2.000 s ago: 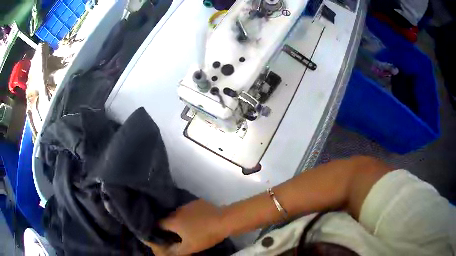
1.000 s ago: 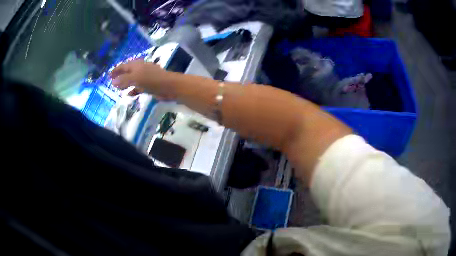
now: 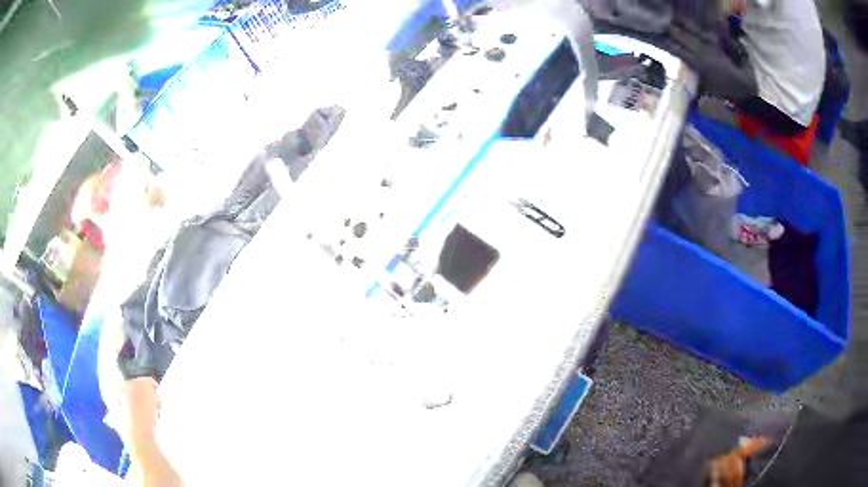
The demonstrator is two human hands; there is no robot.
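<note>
A dark grey garment (image 3: 205, 266) lies bunched along the left side of the white sewing table (image 3: 314, 418). My left hand (image 3: 143, 409) is at the lower left, washed out by glare, and meets the garment's near end; its fingers cannot be made out. The white sewing machine (image 3: 428, 143), with a blue stripe and dark side panel, stands mid-table. Its needle area is blurred by glare. A blurred skin-coloured shape (image 3: 733, 466) shows at the bottom right edge beside dark cloth; I cannot tell whether it is my right hand.
Dark thread snips (image 3: 542, 218) lie on the table right of the machine. A deep blue bin (image 3: 733, 314) holding cloth stands at the right. A person in a pale top (image 3: 785, 57) is at the upper right. A blue mesh crate (image 3: 276, 24) is at the back left.
The view has swung back over the table and turned very bright. The outstretched right arm is gone from over the table. The dark mass at lower left has left view; the grey garment shows at left.
</note>
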